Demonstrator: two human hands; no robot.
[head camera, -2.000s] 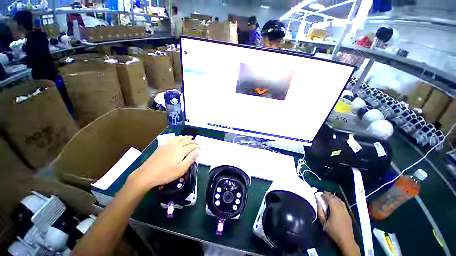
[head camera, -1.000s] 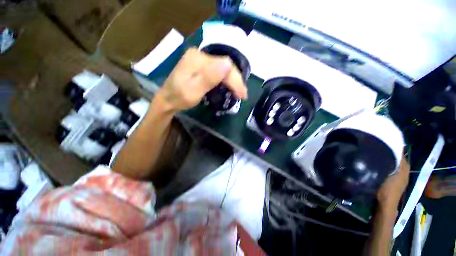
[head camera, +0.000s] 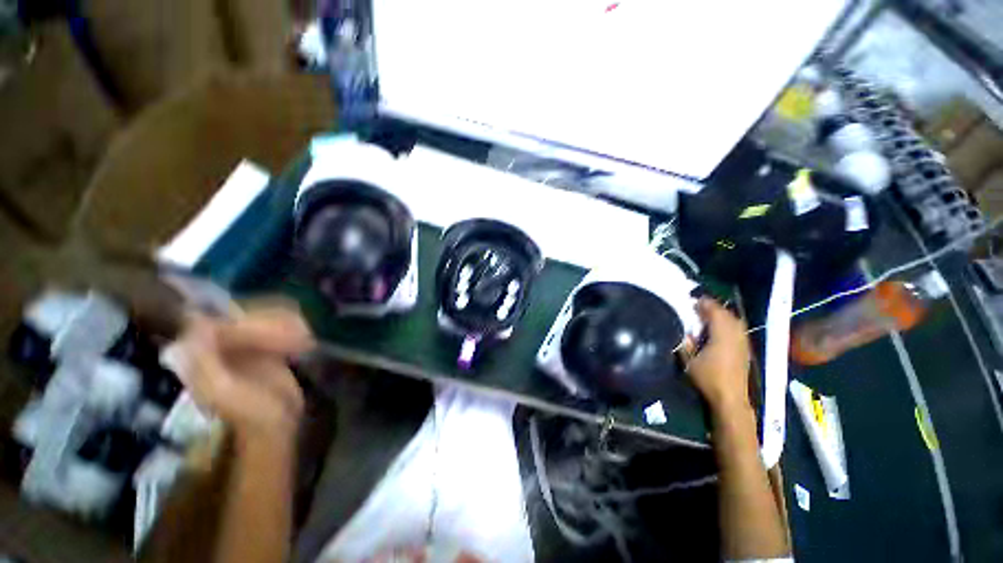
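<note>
Three PTZ dome cameras stand in a row on the green bench. The left camera (head camera: 354, 244) shows a glossy black ball front. The middle camera (head camera: 484, 284) shows its lens face with pale LEDs, and a purple-pink tag (head camera: 467, 351) hangs below it. The right camera (head camera: 625, 339) shows a plain black ball. My left hand (head camera: 248, 363) is blurred, in front of the bench's left edge and apart from the cameras; its grip is unclear. My right hand (head camera: 720, 350) is beside the right camera, fingers close to its housing; what lies under them is hidden.
The bright monitor (head camera: 594, 77) stands behind a long white strip (head camera: 528, 203). An open carton (head camera: 193, 165) and a pile of white cameras (head camera: 83, 396) are at left. A black bag-like lump (head camera: 770, 220), an orange bottle (head camera: 858, 324) and a thin white cable (head camera: 935, 262) are at right.
My left hand has left the left camera and moved down and left. That camera now shows its glossy ball instead of the LED face. The view has tilted down since the first frame.
</note>
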